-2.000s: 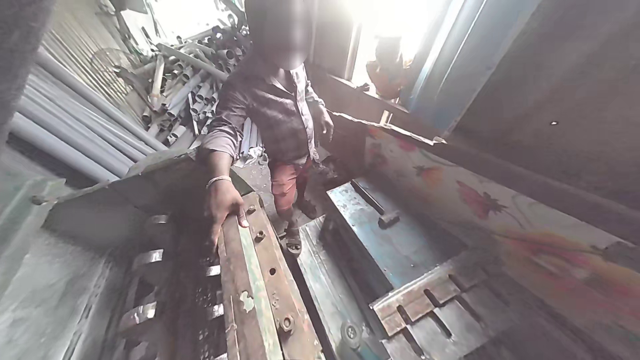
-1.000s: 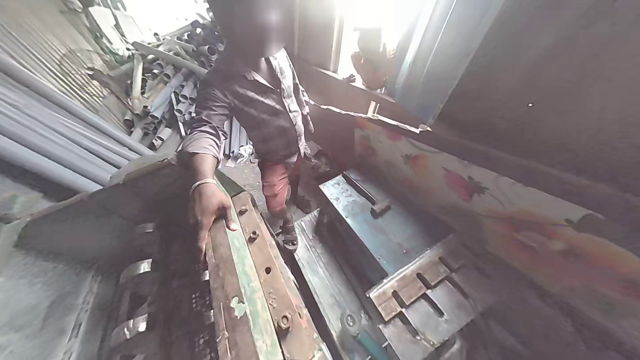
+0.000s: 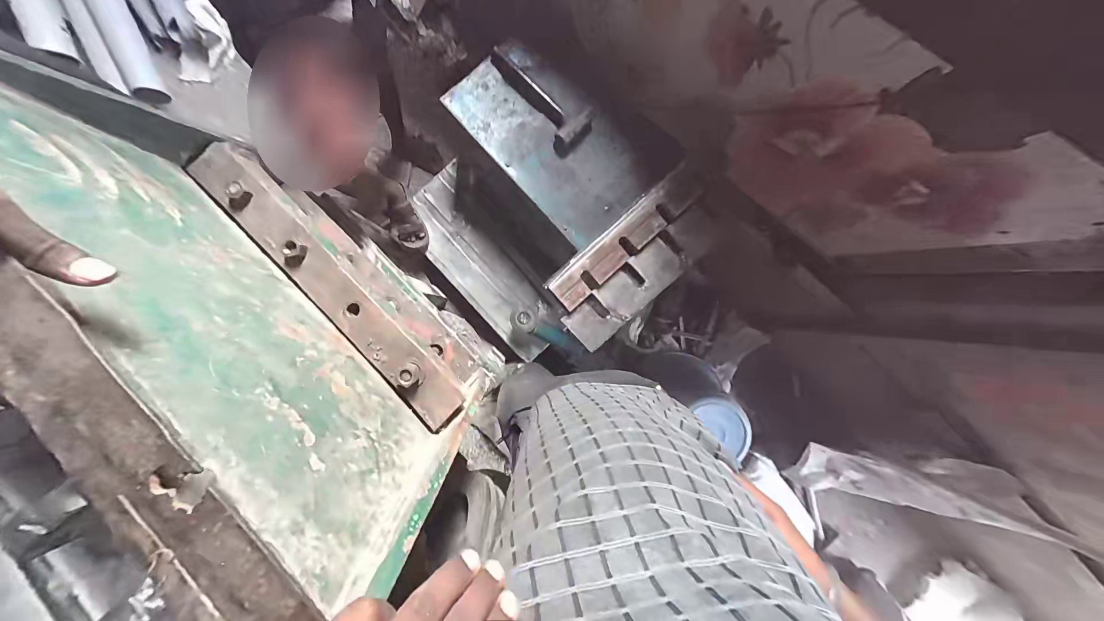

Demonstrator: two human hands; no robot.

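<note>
At the left edge, one finger of my left hand (image 3: 56,252) points right, over or against a green-painted metal plate (image 3: 224,345); the rest is cut off. At the bottom edge, the fingers of my right hand (image 3: 448,595) lie close together near the plate's lower corner, beside grey checked cloth (image 3: 638,509); its palm is out of view. Whether either hand holds anything is hidden. Along the plate's far side runs a brown metal bar (image 3: 323,280) with bolts and holes. A rusty metal edge (image 3: 103,423) borders the near side.
Beyond the bar stand a bluish metal block with a handle (image 3: 552,164) and a slotted metal bar (image 3: 617,246). Pale pipes (image 3: 103,43) lie at the upper left, near a blurred person (image 3: 379,190). A blue round lid (image 3: 723,427) and crumpled sheeting (image 3: 931,500) are at the right.
The view has swung down close over the green plate. Both my hands and the checked cloth have come into view. The other person, earlier upright with a hand on the bar, now shows only partly.
</note>
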